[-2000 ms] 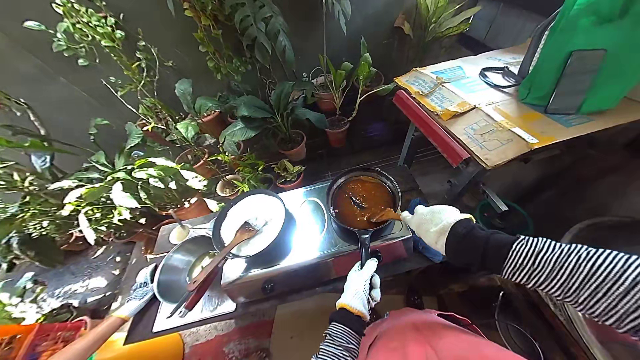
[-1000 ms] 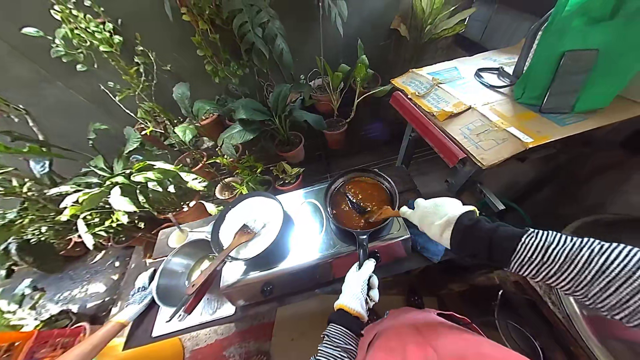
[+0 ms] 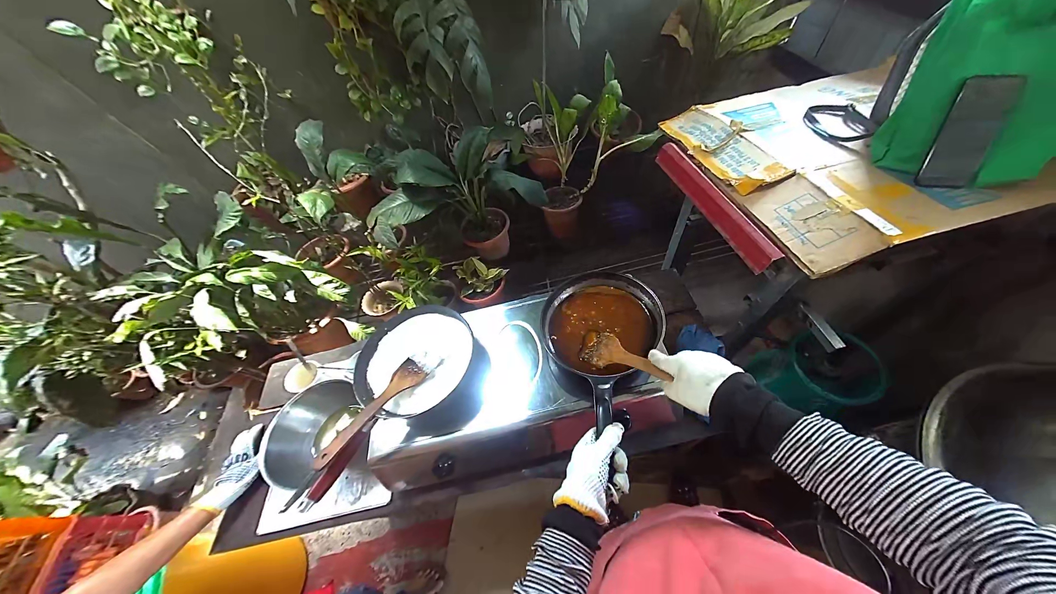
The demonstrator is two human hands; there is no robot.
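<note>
My right hand (image 3: pixel 700 379), in a white knit glove, grips the handle of a wooden spatula (image 3: pixel 627 358). The spatula's blade dips into an orange-brown sauce (image 3: pixel 602 318) inside a dark frying pan (image 3: pixel 554 299) on the stove's right burner. Below it, my left hand (image 3: pixel 592 474), also gloved, is closed around the pan's black handle (image 3: pixel 604 402). On the left of the steel stove (image 3: pixel 495 412) sits a second pan (image 3: pixel 464 326) of white contents, with another wooden spatula (image 3: pixel 404 376) resting in it.
At the left, another person's gloved hand (image 3: pixel 235 470) touches a metal bowl (image 3: pixel 280 445). Potted plants (image 3: pixel 487 235) stand behind the stove. A cardboard-covered table (image 3: pixel 825 223) with a green bag (image 3: pixel 949 115) is at the right. A blue cloth (image 3: pixel 700 340) lies beside the sauce pan.
My right hand and the spatula's blade have shifted within the sauce, the blade toward the near side of the pan. My left hand has stayed on the pan handle.
</note>
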